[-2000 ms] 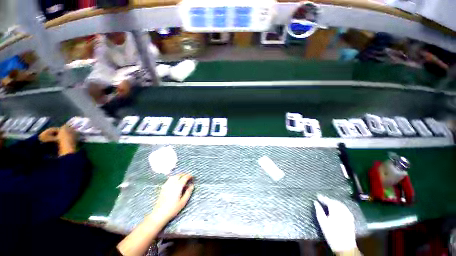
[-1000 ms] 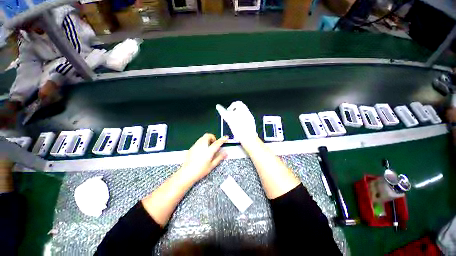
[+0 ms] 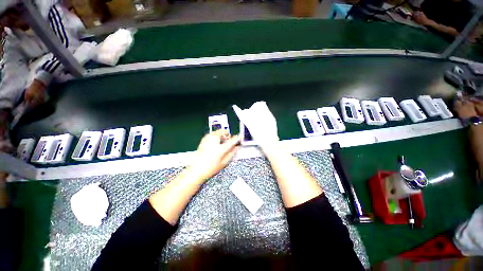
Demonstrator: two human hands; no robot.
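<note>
My right hand (image 3: 260,125), in a white glove, is over a white housing (image 3: 247,135) at the near edge of the belt and grips it; the glove hides most of it. My bare left hand (image 3: 214,153) is just to the left, its fingertips at that housing's lower left edge. Its fingers also overlap the lower part of a second white housing (image 3: 217,121); whether they hold either is unclear. A blank white card (image 3: 246,195) lies on the bubble wrap mat (image 3: 159,249) below my hands.
White housings stand in rows on the green belt, left (image 3: 139,141) and right (image 3: 310,123), behind a pale rail (image 3: 114,168). A crumpled white wad (image 3: 90,204) lies left, a black-handled tool (image 3: 347,182) and red bin (image 3: 379,196) right. Other people are at both sides.
The view has shifted, so the rows sit further left. My right hand has left one housing, now uncovered behind my left fingers, and is on the neighbouring one to its right.
</note>
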